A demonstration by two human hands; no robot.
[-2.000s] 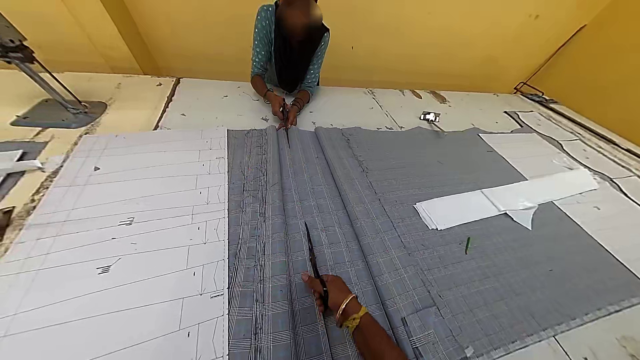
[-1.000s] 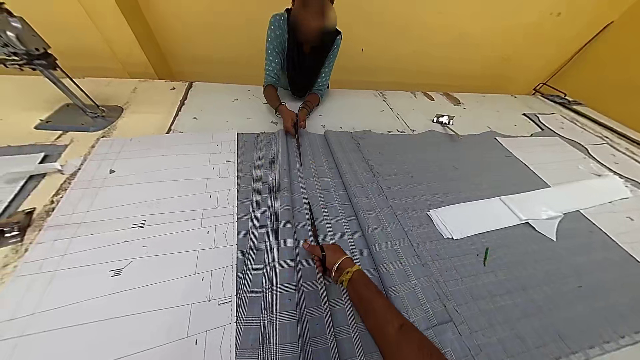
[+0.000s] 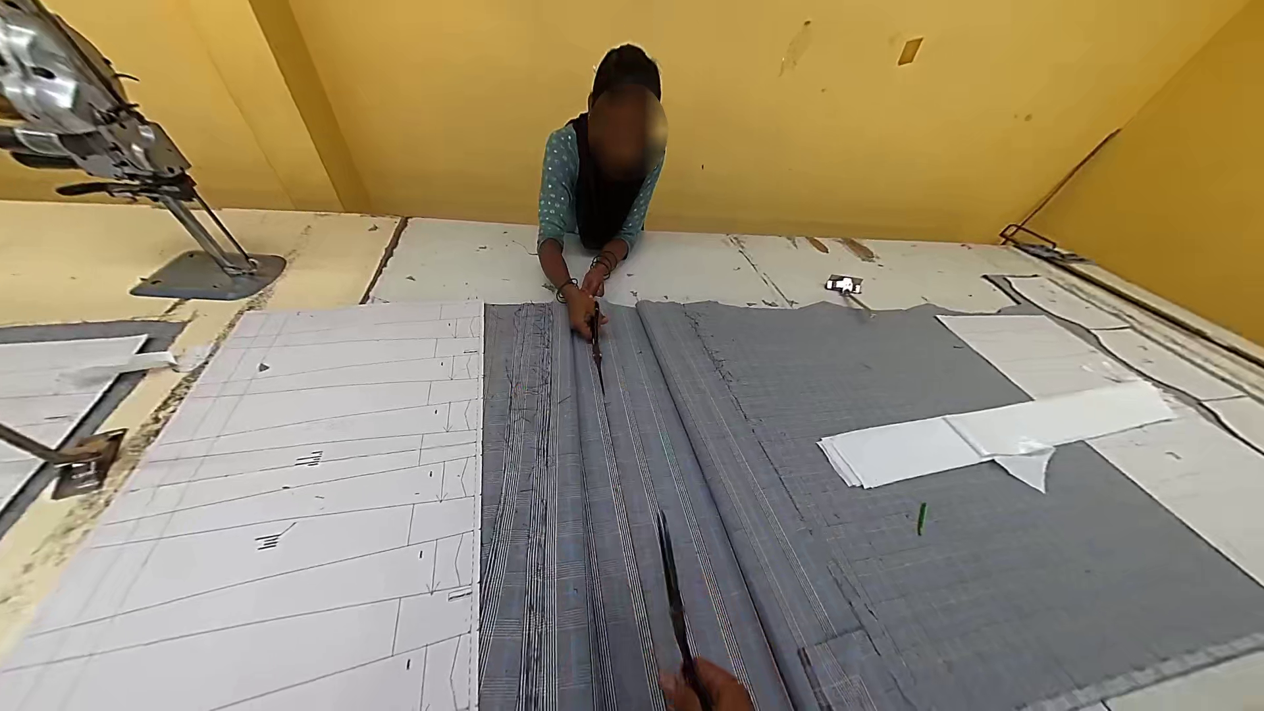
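At the bottom centre, my right hand [image 3: 706,687] grips black-handled scissors [image 3: 671,583], whose blades lie over the grey checked fabric [image 3: 632,474] and point away from me. The fabric runs in lengthwise folds across the table. My left hand is out of view. Across the table a person in a teal dotted top leans over the far fabric edge and holds a second pair of scissors [image 3: 597,351], pointing towards me. A white paper pattern [image 3: 346,494] with drawn lines covers the fabric's left side.
A cloth-cutting machine [image 3: 202,275] stands at the upper left. Folded white paper strips [image 3: 899,450] and a small green piece [image 3: 921,518] lie on the right of the fabric. A small metal clamp [image 3: 844,285] sits near its far edge. More paper and fabric lie at the far left.
My right hand and its scissors have shifted down in the view, so the forearm no longer shows. The other person's scissors reach further over the fabric than two seconds ago.
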